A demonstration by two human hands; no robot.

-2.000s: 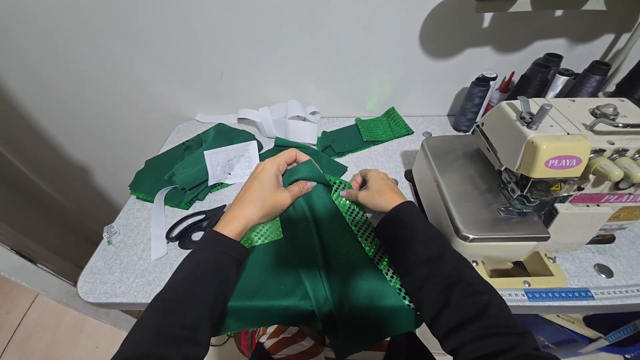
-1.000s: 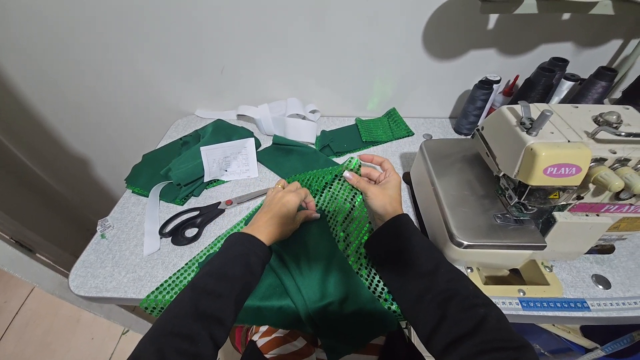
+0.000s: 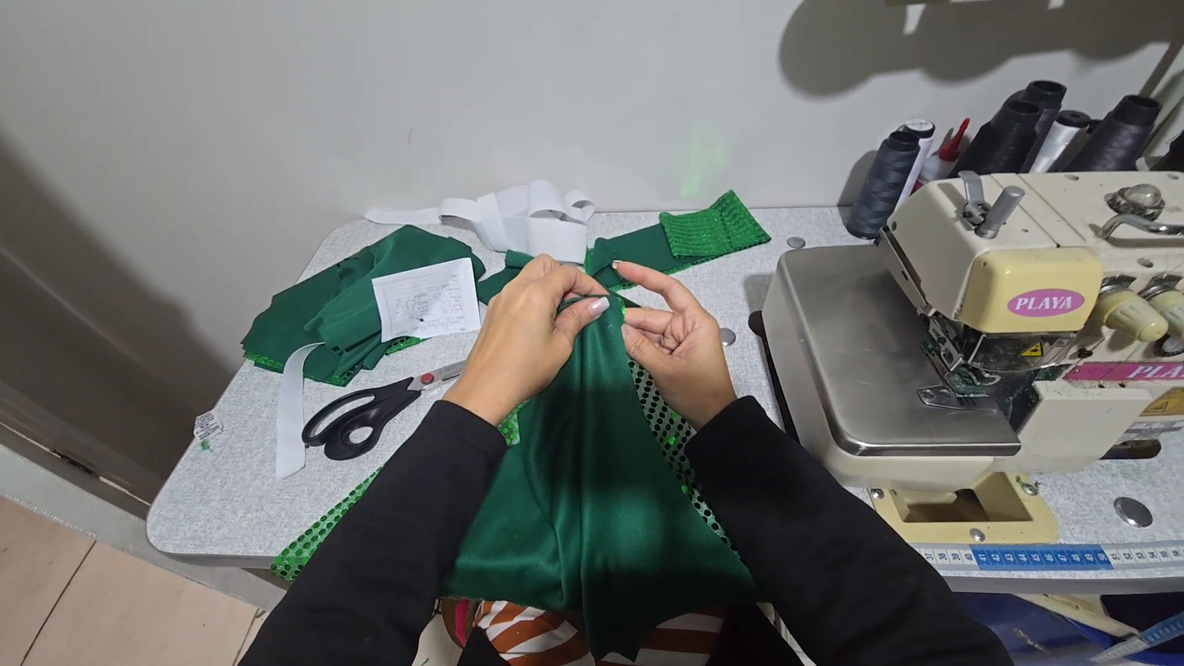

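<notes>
Green fabric with a sequined side (image 3: 592, 481) hangs from my hands over the table edge toward my lap, its plain satiny side mostly up. My left hand (image 3: 532, 333) pinches its upper edge between thumb and fingers. Close beside it, my right hand (image 3: 680, 338) holds the same edge with thumb and curled fingers, the index finger raised. Black-handled scissors (image 3: 361, 418) lie left of my left wrist, their blades partly hidden by that hand. Dotted sequin cloth shows along the fabric's right side and at its lower left.
A Playa sewing machine (image 3: 999, 305) stands at the right, with thread cones (image 3: 885, 185) behind it. Folded green pieces (image 3: 361, 296) under a paper slip (image 3: 425, 301), white elastic band (image 3: 518, 215) and another green piece (image 3: 712, 231) lie at the back. A measuring tape (image 3: 1045, 557) runs along the front edge.
One second ago much of the upper sequined side faced up; now the plain side covers most of it. My left hand has moved up to the fabric's top edge, near my right hand.
</notes>
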